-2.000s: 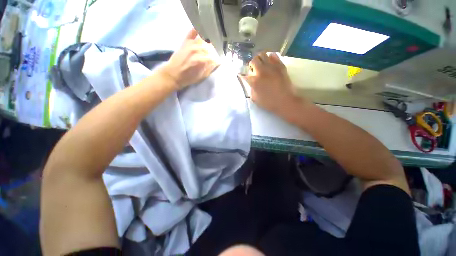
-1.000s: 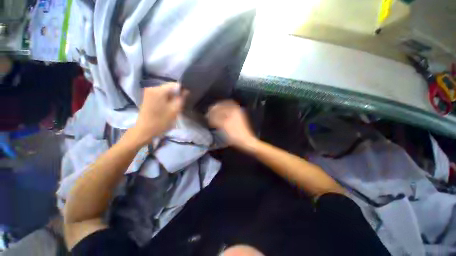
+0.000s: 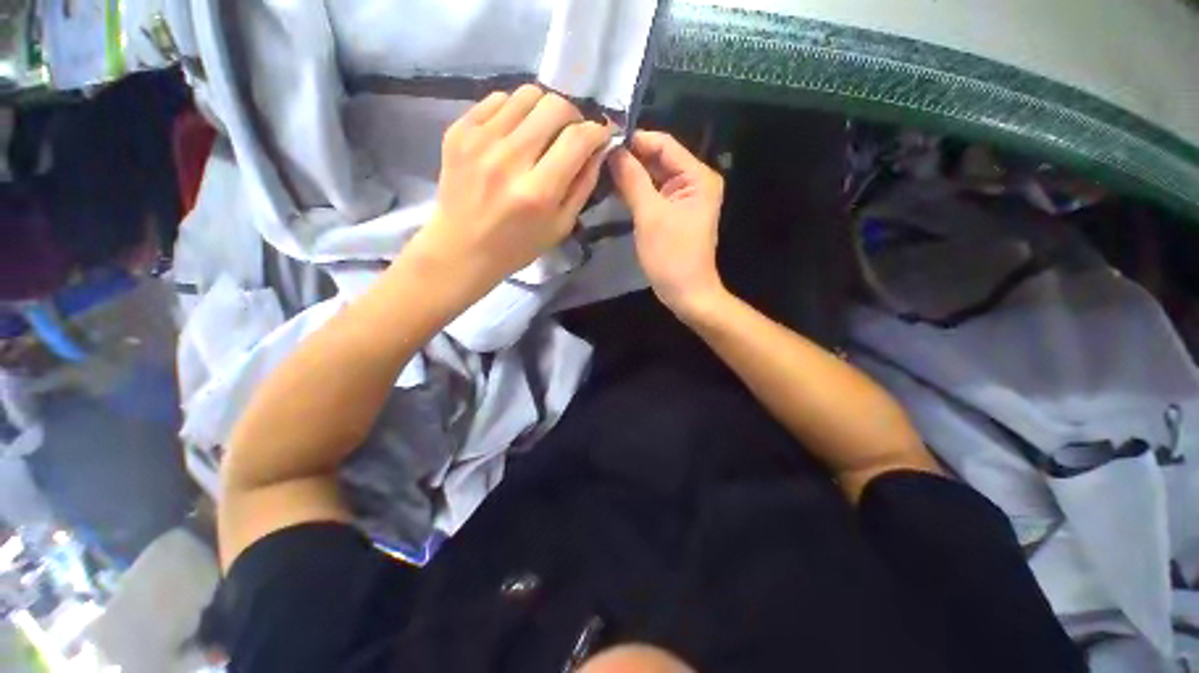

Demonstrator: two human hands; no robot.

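The light grey fabric (image 3: 434, 40) lies over the table edge and hangs in loose folds towards my lap. A dark strip (image 3: 644, 79) runs along its right edge down to my fingertips. My left hand (image 3: 519, 171) pinches the fabric edge between thumb and fingers. My right hand (image 3: 673, 217) pinches the same edge from the right, its fingertips touching or nearly touching the left ones. A tiny pale piece shows between the fingertips; I cannot tell what it is. The needle and the sewing machine are out of view.
The rounded green table edge (image 3: 920, 112) curves across the top right. A heap of grey pieces with dark lines (image 3: 1052, 381) lies below it at the right. A plastic packet (image 3: 79, 40) is at the top left. Dark and blurred items fill the far left.
Both hands have left the needle area and come down towards the lap, then met at the fabric's edge. The view has tilted down, so the machine and scissors are gone from it.
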